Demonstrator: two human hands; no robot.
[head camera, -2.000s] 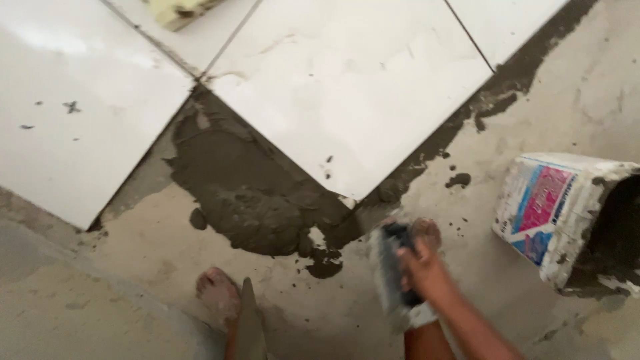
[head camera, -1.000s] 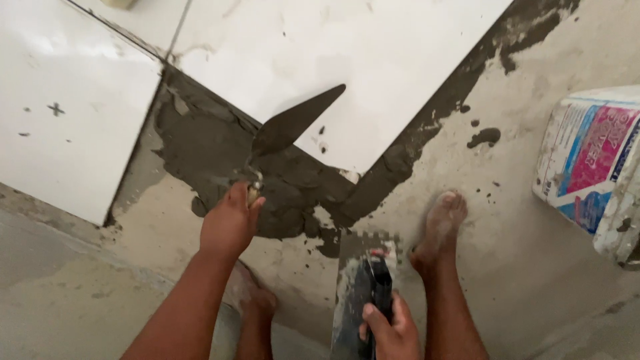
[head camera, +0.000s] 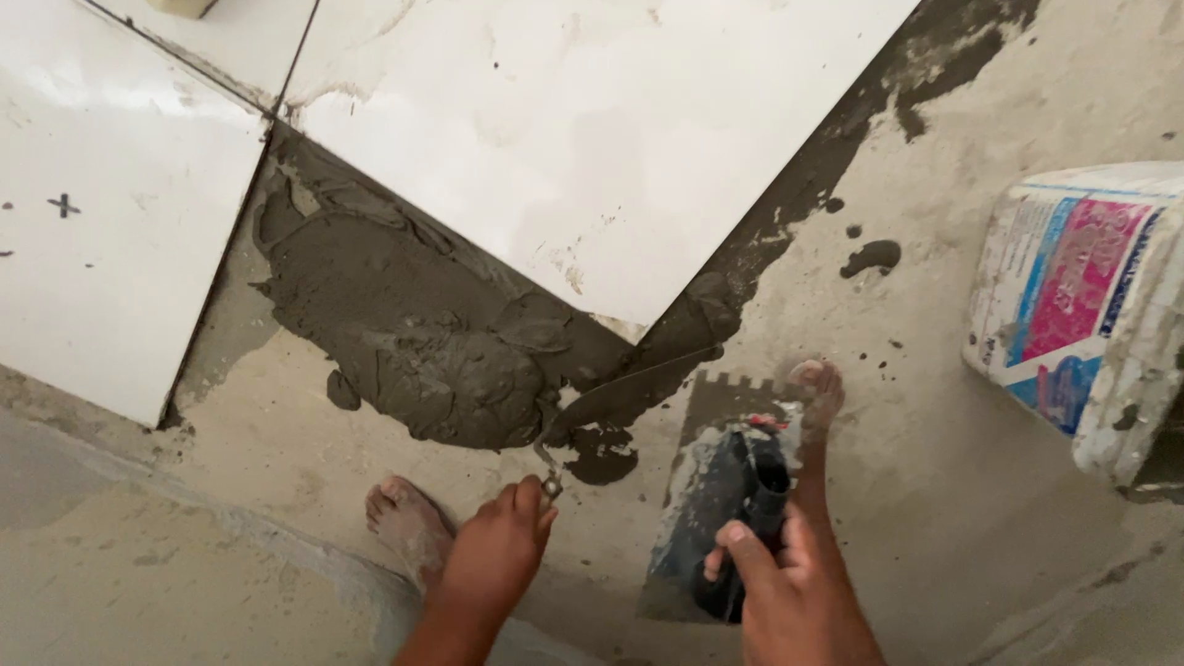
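Note:
My left hand (head camera: 499, 546) grips the handle of a pointed trowel (head camera: 638, 384), whose blade points up and right, at the right part of the grey mortar bed and below the corner of a large white tile (head camera: 555, 166). My right hand (head camera: 772, 573) is closed around the black handle of a notched trowel (head camera: 712, 490), its toothed edge facing up the view and mortar smeared on its plate. Wet mortar (head camera: 416, 324) is spread on the floor between that tile and another white tile (head camera: 111, 213) at the left.
At the right, a mortar-stained white plastic bucket (head camera: 1064, 287) lies tipped on its side. My bare feet, left (head camera: 407, 527) and right (head camera: 819, 388), stand on the concrete floor. A yellowish block (head camera: 182, 6) rests at the top left. Mortar (head camera: 832, 166) runs along the large tile's right edge.
The pointed trowel has swung from over the white tile's lower edge to the right, near the tile's corner. My left hand has moved right with it. The notched trowel stays in my right hand.

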